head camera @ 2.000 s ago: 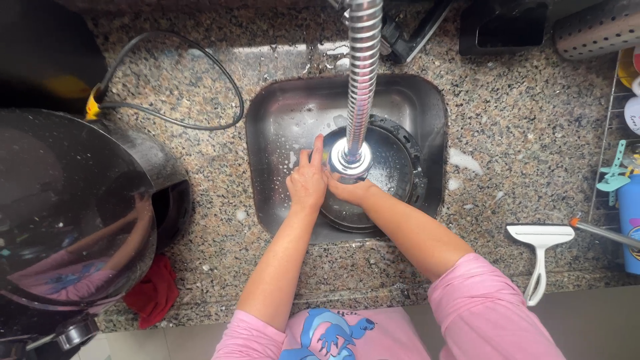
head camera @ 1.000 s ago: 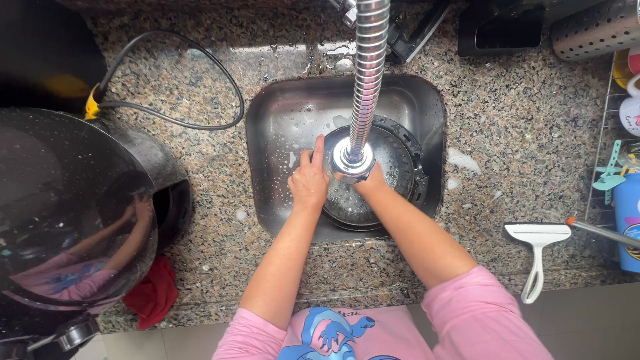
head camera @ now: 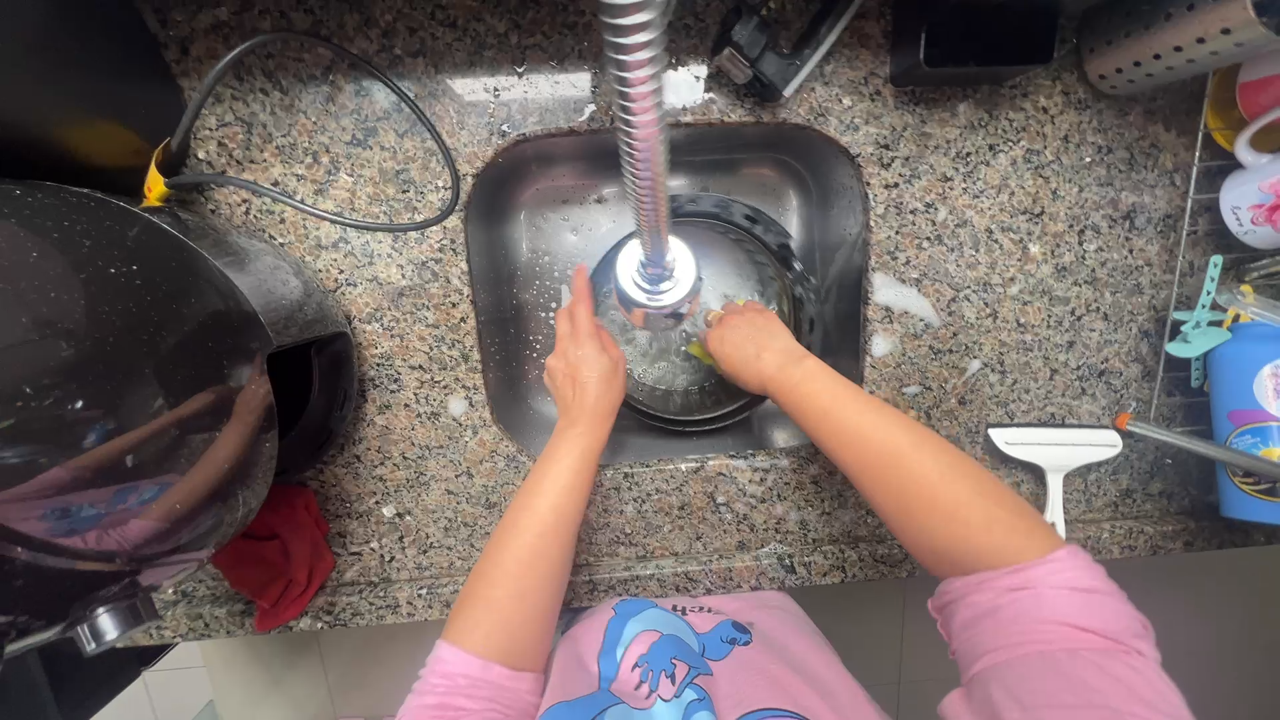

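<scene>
A round dark pan [head camera: 740, 270] lies in the stainless steel sink [head camera: 530, 220], on top of another dark round piece with slots along its rim. My left hand [head camera: 585, 370] grips the pan's left edge, fingers pointing up. Over the pan's inside, my right hand [head camera: 750, 345] is closed on a yellow-green sponge [head camera: 702, 352], mostly hidden under the fingers. The coiled metal spring hose of the faucet [head camera: 645, 130] hangs over the sink, its chrome head [head camera: 657, 280] just above the pan between my hands. Water lies in the pan.
A glossy black appliance [head camera: 120, 370] stands at left by a looped black cable [head camera: 440, 200] and a red cloth [head camera: 280, 560]. On the right are a white squeegee [head camera: 1055, 445], a wire rack [head camera: 1180, 290] with mugs, and a blue container [head camera: 1245, 400]. Foam spots the granite counter [head camera: 960, 220].
My right hand has moved from under the faucet head to the right part of the pan's inside, and the sponge now shows. My left hand stays at the pan's left edge.
</scene>
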